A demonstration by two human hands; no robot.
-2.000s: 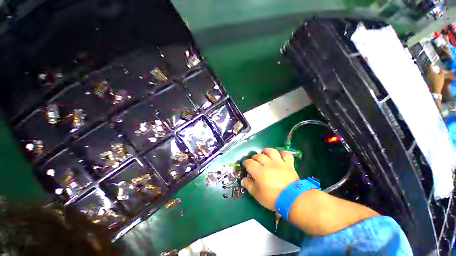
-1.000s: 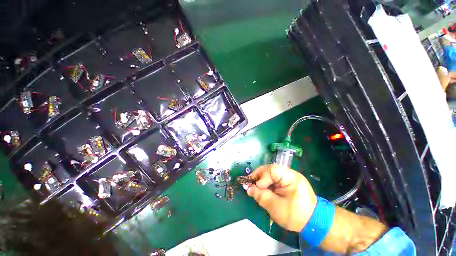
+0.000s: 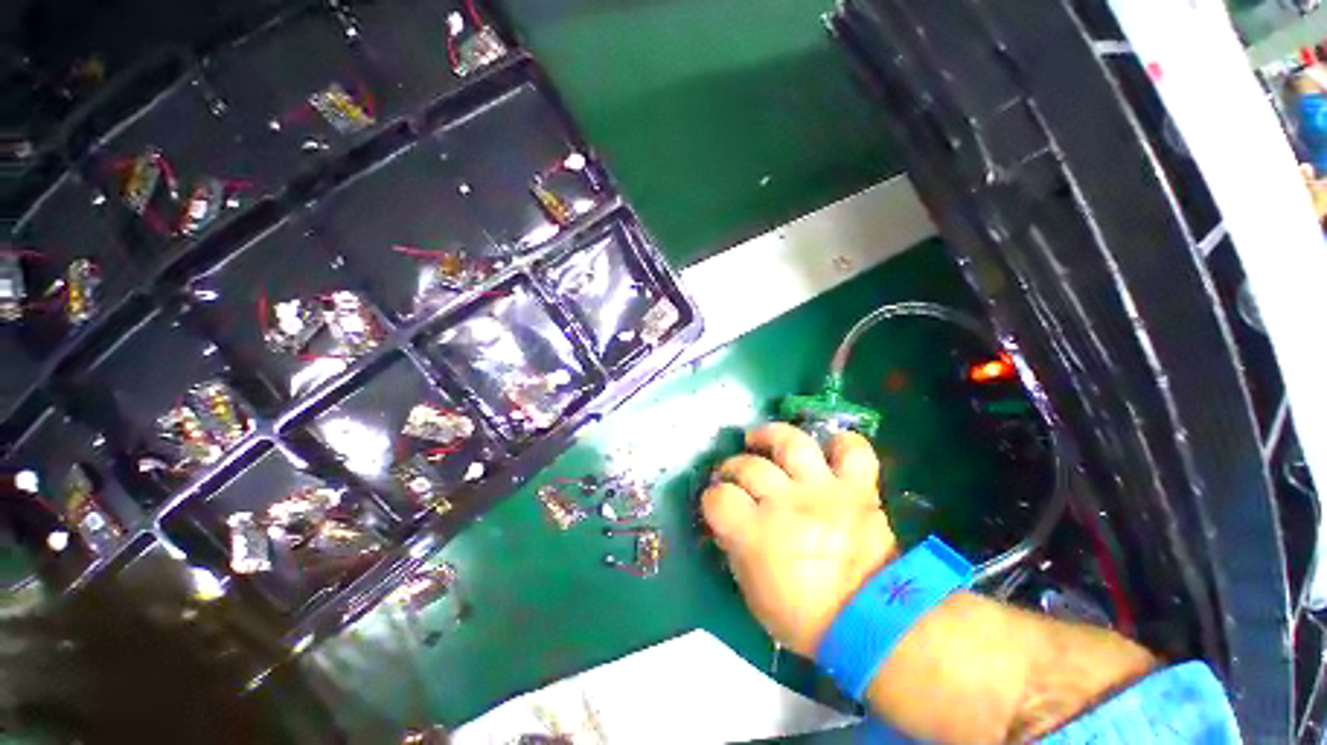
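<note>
My right hand (image 3: 801,524), with a blue wrist band, is knuckles-up over the green bench, fingers curled around the syringe, whose green cap (image 3: 830,415) shows above the knuckles. The hand covers most of the barrel. My fingertips are hidden, so I cannot tell whether they also pinch a component. A few small wired components (image 3: 640,550) lie loose left of the hand. The glossy black blister tray (image 3: 480,131) stands at the left with wired components in its pockets. My left hand is not in view.
A clear air hose (image 3: 1055,451) curls right of the cap, near a red light (image 3: 993,370). Stacked black trays (image 3: 1077,277) stand at the right under white material (image 3: 1237,189). A pale metal rail (image 3: 815,248) crosses behind. A white paper sheet (image 3: 655,691) lies in front.
One second ago my right hand pinched a component with thumb and finger, beside the syringe; now it is turned knuckles-up over the barrel. The view has shifted, moving the tray up and left.
</note>
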